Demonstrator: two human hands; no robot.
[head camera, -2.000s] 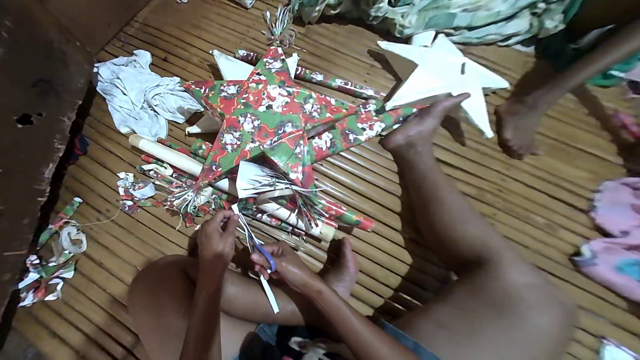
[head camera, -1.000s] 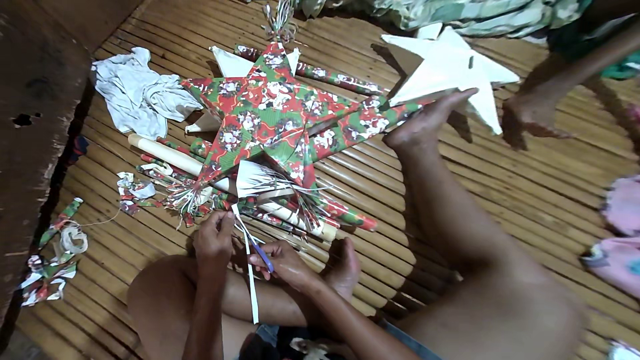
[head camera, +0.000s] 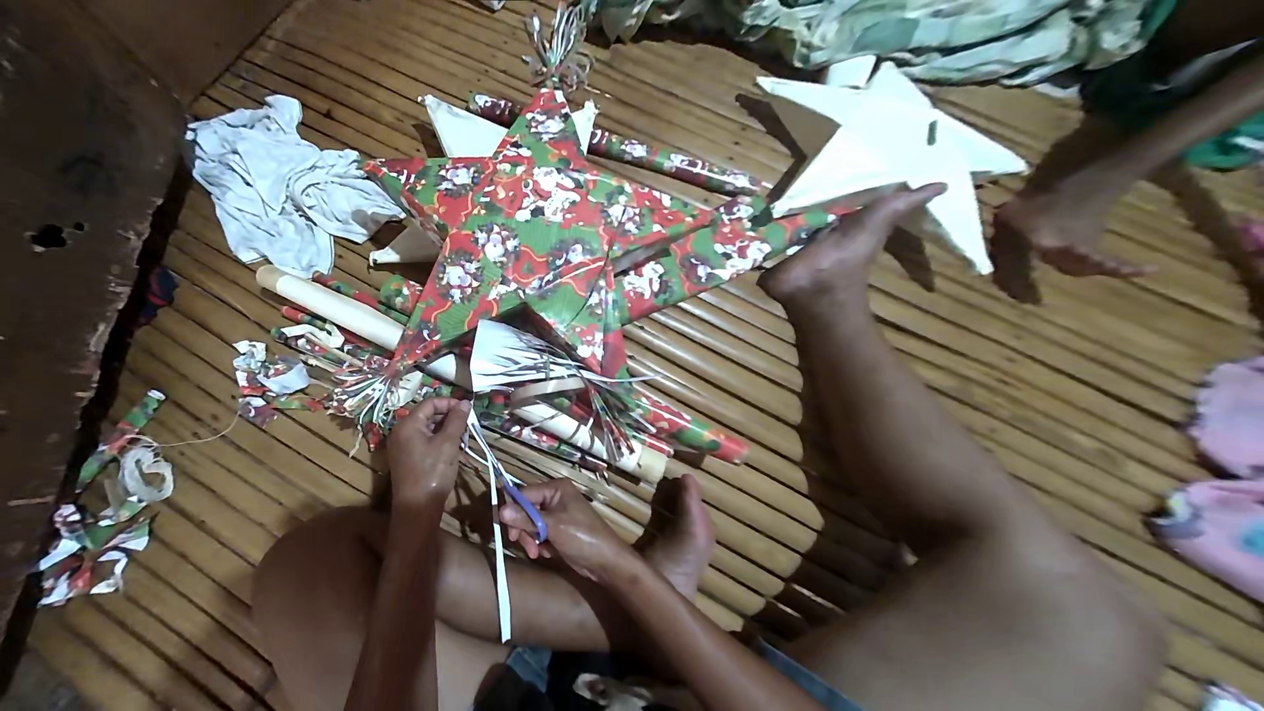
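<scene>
My left hand (head camera: 428, 449) pinches the end of fringed white-backed paper (head camera: 504, 357), whose cut strips fan out to the right. In my right hand (head camera: 565, 525) are scissors with blue-purple handles (head camera: 526, 511), their blades beside narrow hanging strips. One long white strip (head camera: 501, 563) dangles between my hands. Just beyond them lies a star covered in red and green Christmas wrapping paper (head camera: 533, 232), with tassels of cut strips (head camera: 558, 49) at its top and lower left points. Wrapped rolls and a pale paper roll (head camera: 341, 311) lie beneath it.
A plain white star (head camera: 889, 143) lies at upper right, near another person's foot (head camera: 1062, 227). A white cloth (head camera: 286, 188) and paper scraps (head camera: 272, 380) are on the left of the bamboo slat floor (head camera: 731, 553). My outstretched foot (head camera: 849, 237) touches a wrapped roll.
The long white strip, slanting near the scissors two seconds ago, now hangs nearly straight down. My right hand has shifted slightly, still holding the scissors. The other person's foot has moved a little.
</scene>
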